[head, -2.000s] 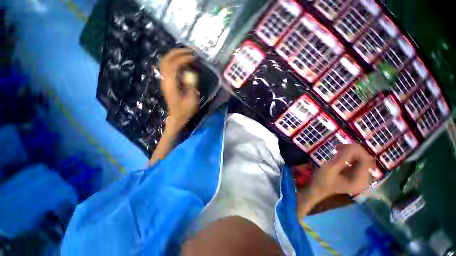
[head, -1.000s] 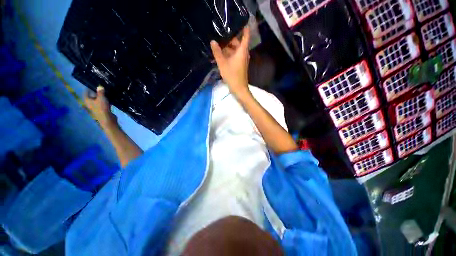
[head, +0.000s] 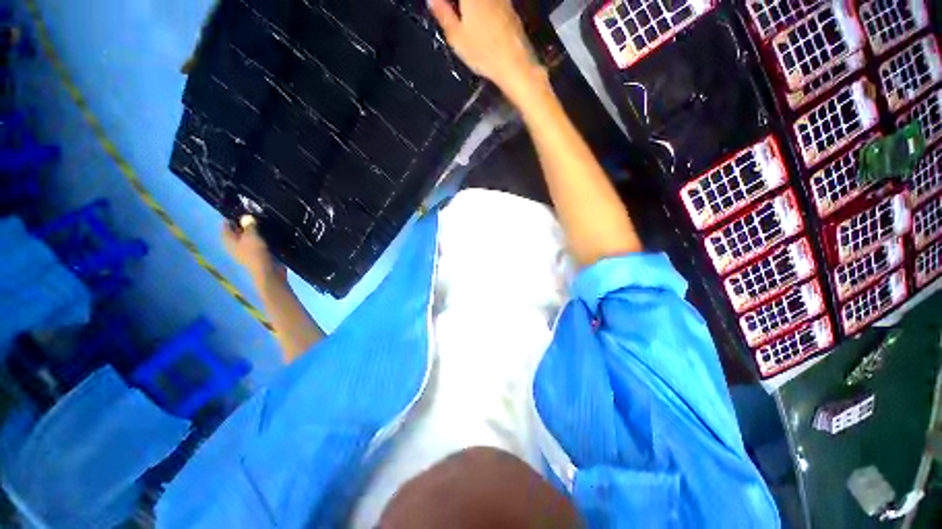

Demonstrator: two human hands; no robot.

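A large glossy black blister tray (head: 320, 114) is held between my two hands at the upper left. My left hand (head: 253, 248) grips its lower left edge, with a small white cover on a fingertip. My right hand (head: 485, 39) is at its upper right edge; its fingers are partly cut off by the top of the picture. No parts show in the held tray.
At right, another black tray (head: 702, 98) holds rows of red-edged front housings (head: 733, 184), with a loose green board (head: 890, 155) on top. Keypads (head: 845, 413) lie on the green bench (head: 816, 470). Blue stools (head: 186, 367) stand on the floor at left.
Both hands went from working apart to holding the black tray. Over the last second the tray shifted slightly right, and my right hand moved up along its edge.
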